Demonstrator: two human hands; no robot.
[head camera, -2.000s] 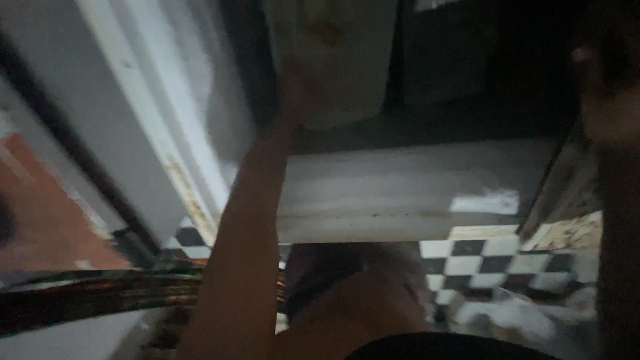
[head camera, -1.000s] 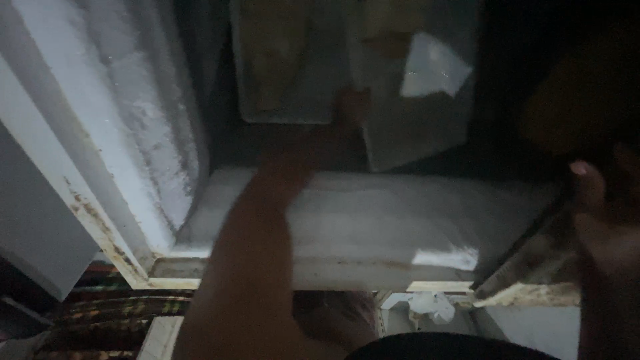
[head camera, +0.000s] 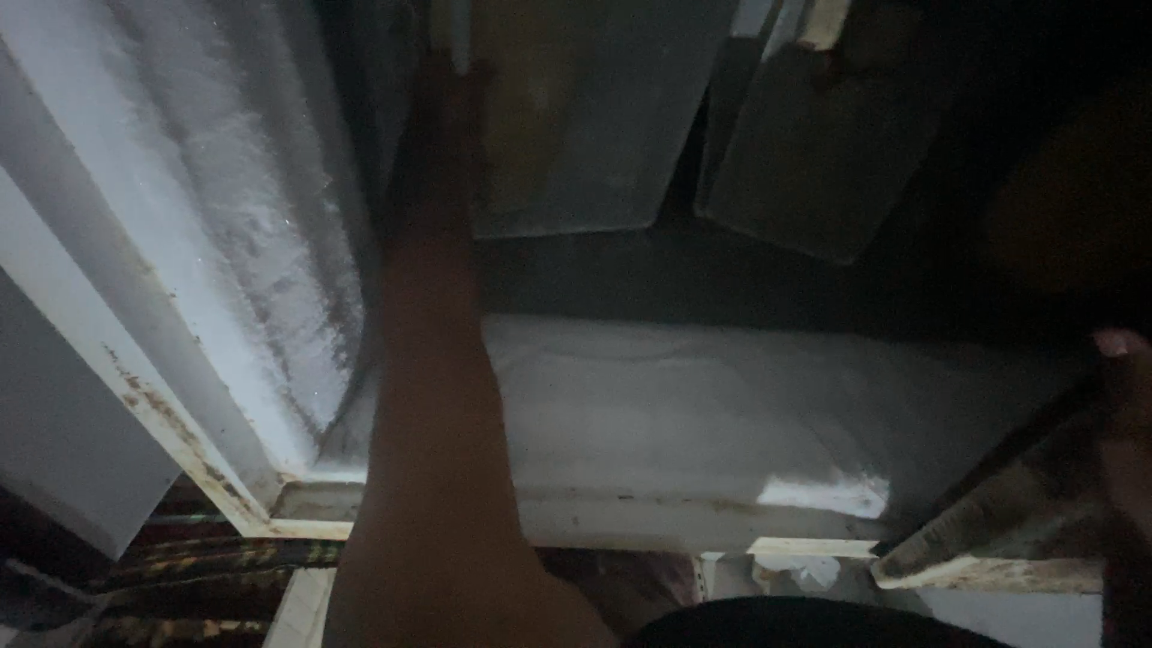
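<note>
The head view looks down into a dark chest freezer, with frost on its left inner wall (head camera: 261, 225). My left arm reaches down into it, and my left hand (head camera: 450, 85) is at the upper left edge of a flat, cloudy slab or package (head camera: 594, 135); shadow hides the fingers and their grip. A second flat package (head camera: 801, 153) lies to the right, a pale piece (head camera: 825, 22) at its top. My right hand (head camera: 1125, 396) is at the right edge by the freezer's rim, mostly dark, its thumb visible.
The freezer's near inner wall (head camera: 666, 414) crosses the middle, and its rusty white rim (head camera: 162, 405) runs along the left. A worn edge piece (head camera: 999, 522) stands at the lower right. Striped fabric (head camera: 207, 549) and a crumpled white plastic piece (head camera: 810, 569) lie below the rim.
My left hand has moved left and farther into the freezer, from between the two flat packages to the upper left. The view has shifted too.
</note>
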